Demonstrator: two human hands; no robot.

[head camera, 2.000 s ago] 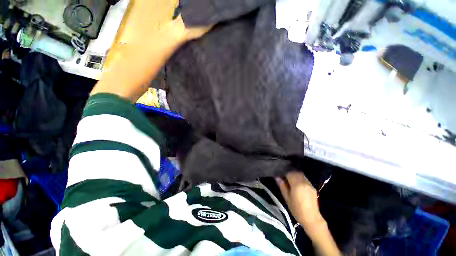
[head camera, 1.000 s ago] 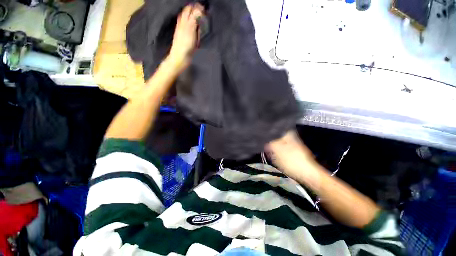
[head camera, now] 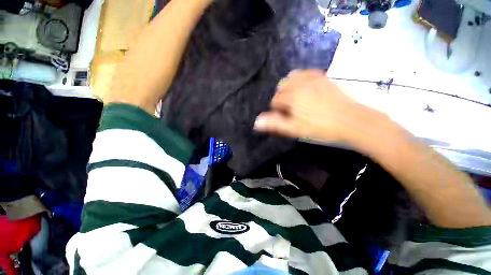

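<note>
A dark brown-black garment panel [head camera: 226, 91] hangs creased over the front edge of the white sewing table and down towards my lap. My right hand [head camera: 301, 105] is bent over the panel's right side, with thumb and fingers near the cloth. It is slightly blurred, and I cannot tell whether cloth is pinched in it. My left forearm reaches up along the panel's left side. My left hand is cut off by the top edge, so its fingers are hidden.
The white table [head camera: 371, 102] carries a dark rectangular object [head camera: 439, 19], thread scraps and machine parts at its back. A tan board [head camera: 116, 40] and another machine [head camera: 51, 32] are at the left. Blue crate lattice [head camera: 191, 185] and a red cloth [head camera: 19, 241] show below.
My right hand has moved up from the panel's lower edge onto its right side. My left hand has moved up out of the picture. The panel has shifted and spread upward.
</note>
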